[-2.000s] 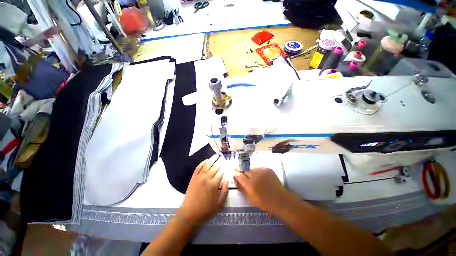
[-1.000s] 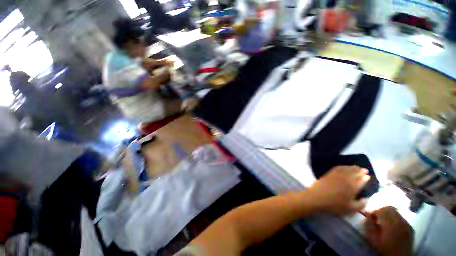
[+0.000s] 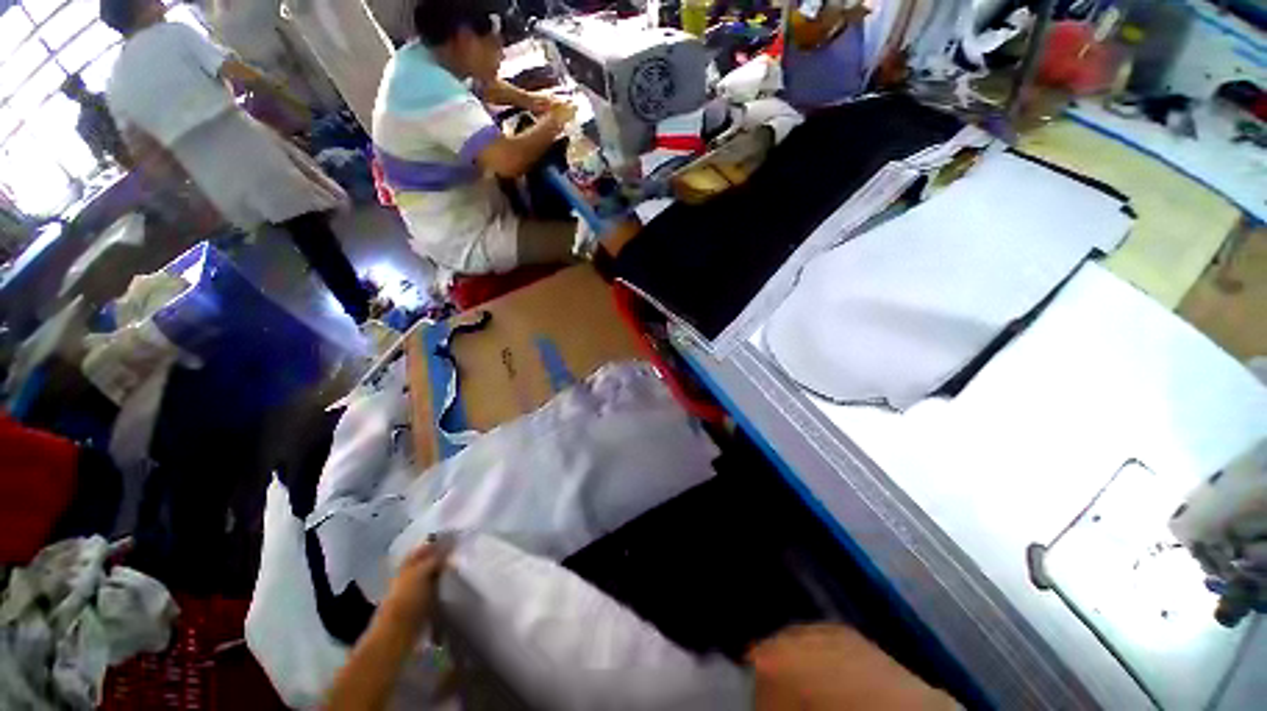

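My left hand [image 3: 400,611] is low in the view, its fingers closed on the corner of a pale cut piece [image 3: 584,642], which is blurred and stretches right. Part of my right hand or wrist [image 3: 841,670] shows at the bottom edge against the piece's right end; its fingers are hidden. Below and beyond, grey-white pieces [image 3: 556,465] lie over a cardboard box [image 3: 521,340]. On the table are a stack of white pieces [image 3: 931,285] and a stack of black panels [image 3: 799,181]. The machine's needle end [image 3: 1230,535] is cut off at the right.
The ruler-marked table edge [image 3: 848,479] runs diagonally at my right. A person [image 3: 452,153] sits working beyond the box; another person [image 3: 209,118] stands at upper left. A blue container [image 3: 229,327] and a crumpled pale cloth heap [image 3: 84,618] are at left.
The view has swung left. My hands have left the needle area and are over the box side, with a pale piece between them. The black panel near the needle no longer lies on the table.
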